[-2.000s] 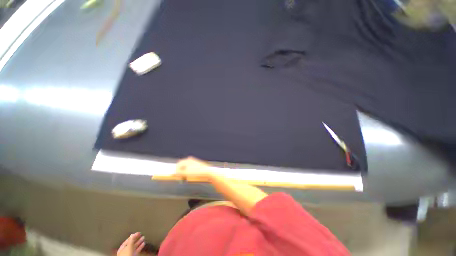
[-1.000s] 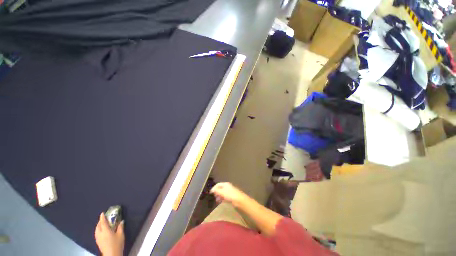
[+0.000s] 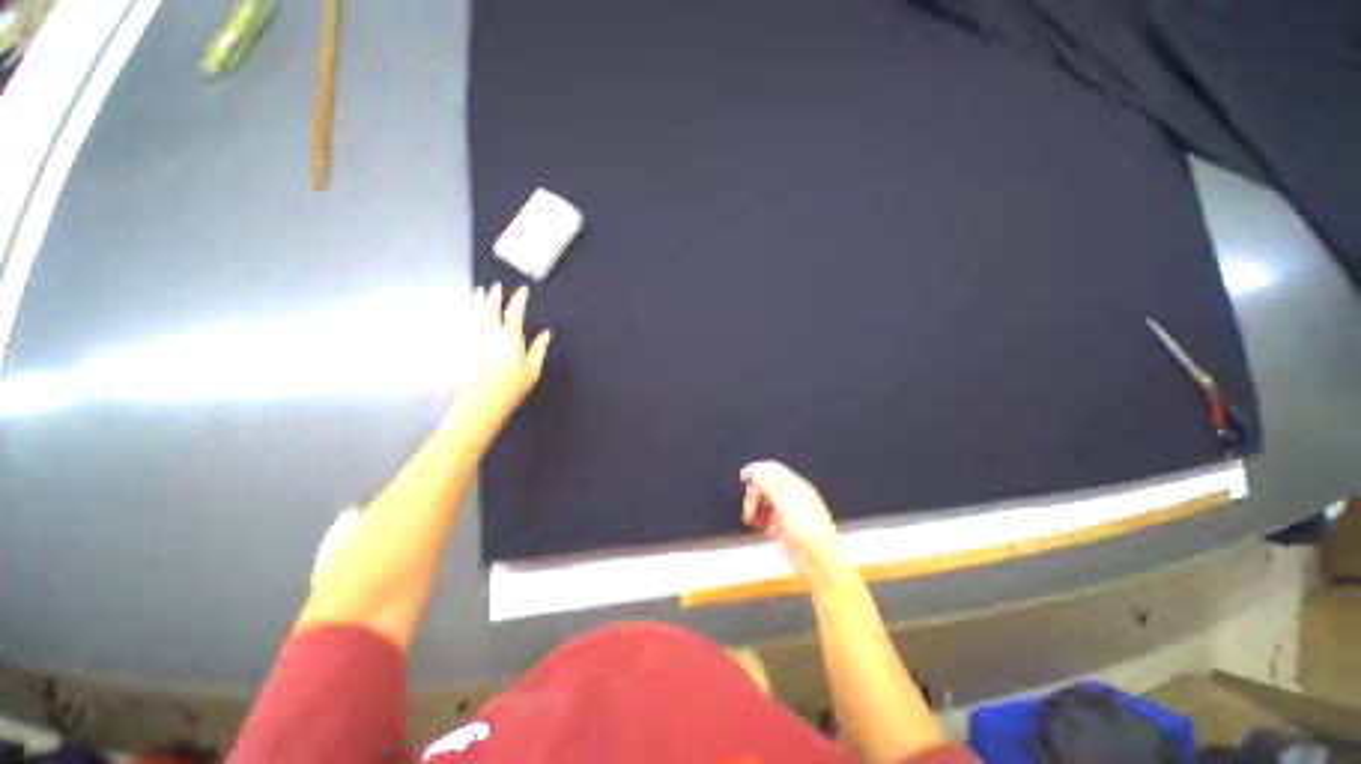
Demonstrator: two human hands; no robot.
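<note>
Dark fabric [image 3: 836,269] lies smooth on the grey table. My left hand [image 3: 505,358] is spread open over the fabric's left edge, just below a squarish white weight [image 3: 539,235], not gripping it. My right hand [image 3: 779,505] is loosely curled over the near edge of the fabric; whether it pinches the cloth cannot be told. A white strip [image 3: 597,579] shows along the near edge, with a yellow ruler [image 3: 955,561] on its near side, partly behind my right forearm. Shears [image 3: 1194,376] lie on the fabric at the right. A pale object [image 3: 335,540] is partly hidden behind my left forearm.
A brown wooden stick [image 3: 324,105] and a yellow-green block [image 3: 238,36] lie on the grey table [image 3: 179,493] at the far left, near a long white band [image 3: 45,179]. Rumpled fabric [image 3: 1269,90] is at the far right. A blue container [image 3: 1082,724] stands below the table's near edge.
The view has turned back from the aisle to the table. My left hand has let go of the rounded weight and is open by the white one. My right hand has moved over the fabric's near edge.
</note>
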